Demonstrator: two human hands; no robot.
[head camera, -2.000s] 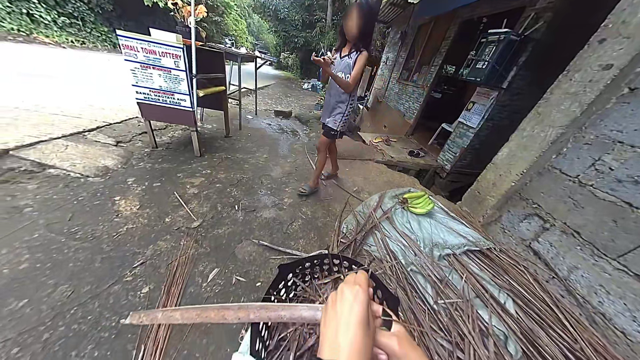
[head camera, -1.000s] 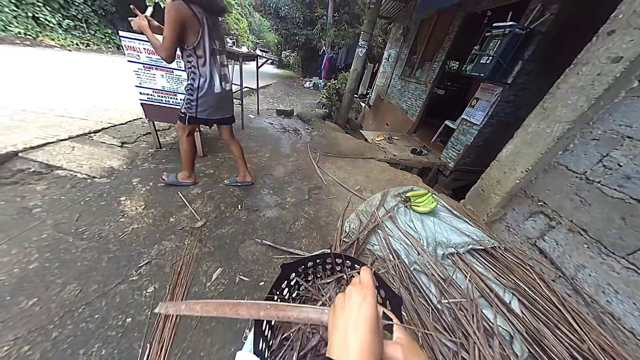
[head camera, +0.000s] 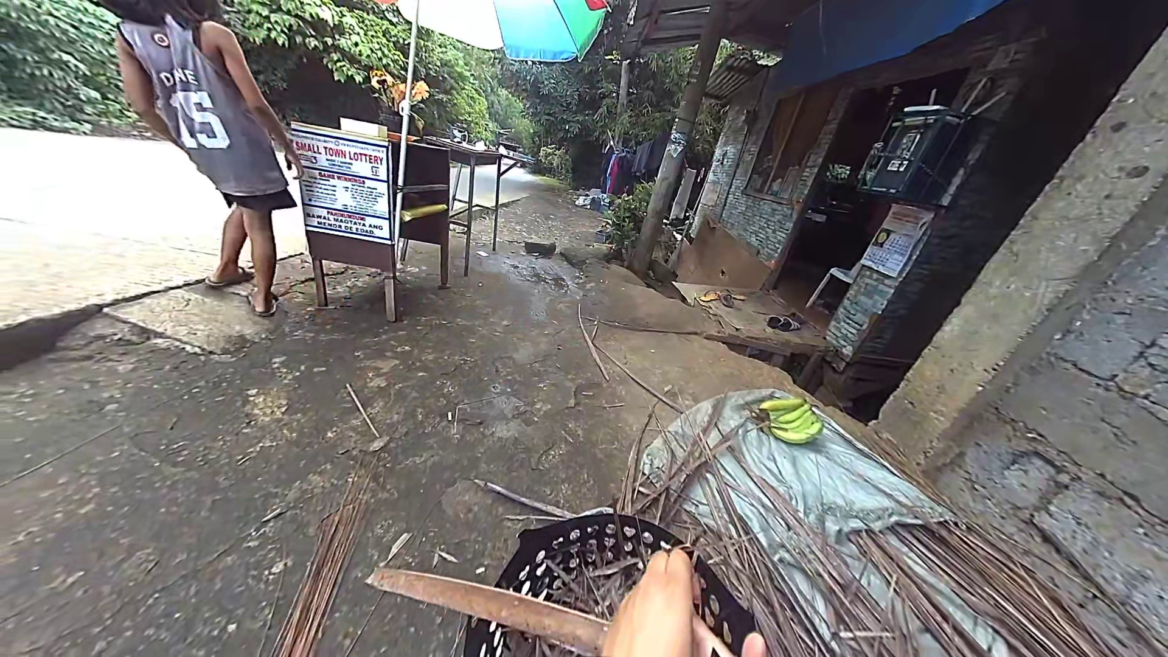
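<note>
My left hand (head camera: 652, 607) is at the bottom centre, its fingers bent together over the rim of a black perforated plastic basket (head camera: 593, 529). Just right of it, low in the frame, only part of my right hand (head camera: 753, 645) shows. A long machete blade (head camera: 484, 600), brown and rust-stained, points left from the hands across the basket. The overlapping hands hide its handle, so which one grips it cannot be told. Dry brown leaf strips (head camera: 589, 589) lie inside the basket. Beside it, long dry palm leaf strips (head camera: 757, 538) spread over a pale green sack (head camera: 803, 493).
Green bananas (head camera: 792, 420) rest on the sack. A bundle of thin brown sticks (head camera: 328, 557) lies on the ground at left. A block wall (head camera: 1068, 438) borders the right side. A person (head camera: 205, 119) stands at the upper left by a wooden stand with a printed sign (head camera: 345, 182).
The person has walked left, from the path ahead, past the front of the sign to its left side. The machete still points left over the basket. The view has tilted up somewhat.
</note>
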